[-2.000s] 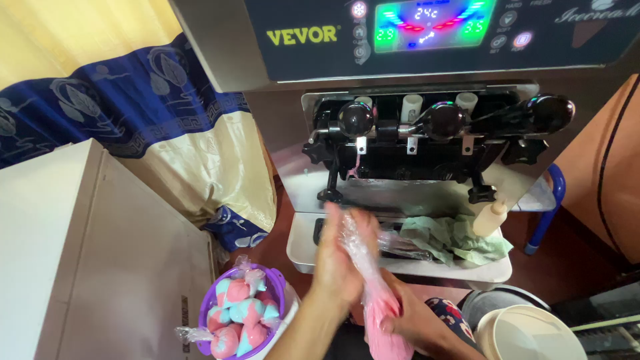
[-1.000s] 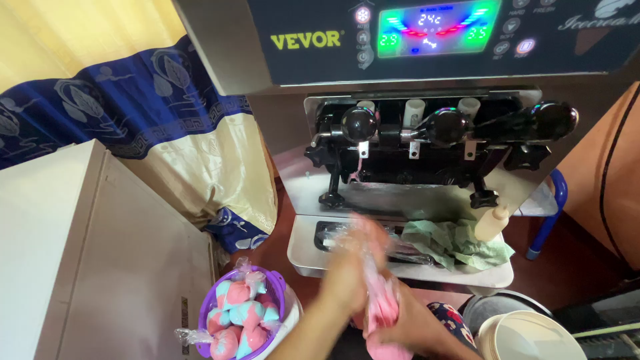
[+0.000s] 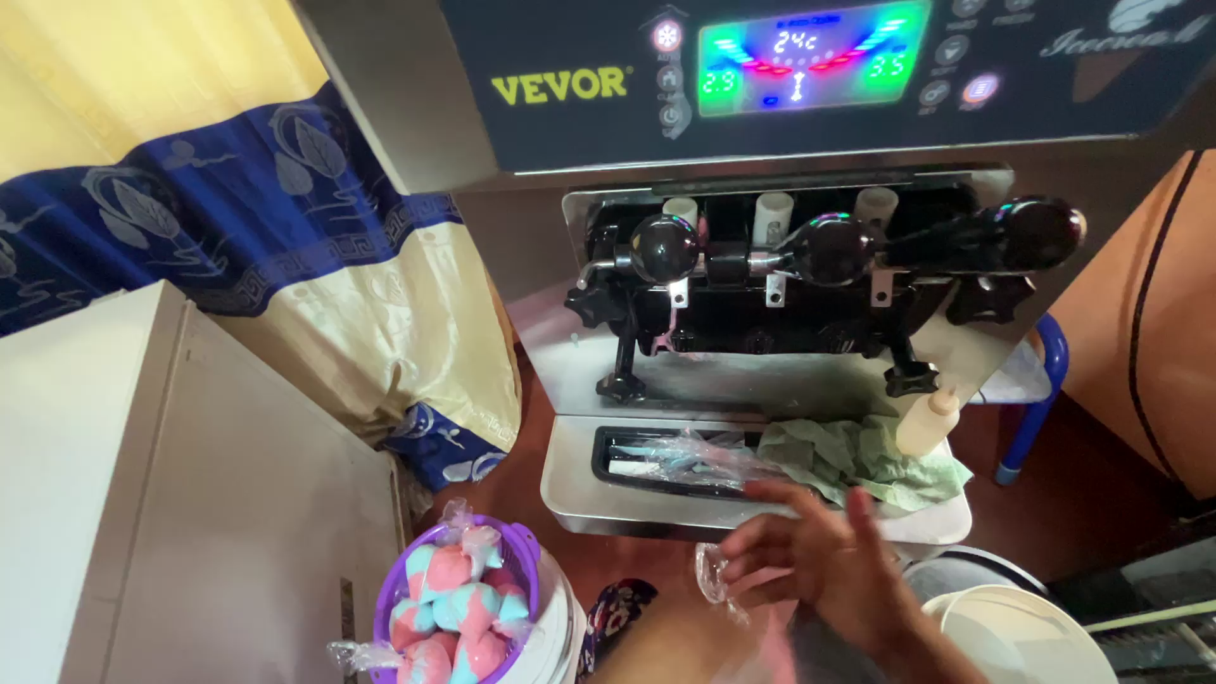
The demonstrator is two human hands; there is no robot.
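Observation:
My left hand (image 3: 698, 632) is a blur at the bottom centre, closed around a clear plastic bag (image 3: 711, 578) whose loose end sticks up above it. Pink contents show, smeared by motion, below and to the right. My right hand (image 3: 822, 565) is raised just right of the bag, its fingers spread and nothing in its palm. Left of my hands, a purple plastic basket (image 3: 385, 589) holds several knotted clear bags (image 3: 465, 608) with pink and light blue contents. In front stands a VEVOR soft-serve ice cream machine (image 3: 760, 380) with black-knobbed levers (image 3: 665, 249).
Clear plastic bags (image 3: 693, 456) lie on the machine's drip tray (image 3: 579, 494), beside a green cloth (image 3: 845, 461) and a small squeeze bottle (image 3: 928, 423). A white cabinet (image 3: 247, 494) and a curtain (image 3: 380, 313) stand at left. At lower right are a white bucket (image 3: 1021, 632) and a blue-legged stool (image 3: 1031, 427).
My right hand has let go of the pink-filled bag and opened, and is now higher up. My left hand has moved lower. The basket of bags has stayed in place.

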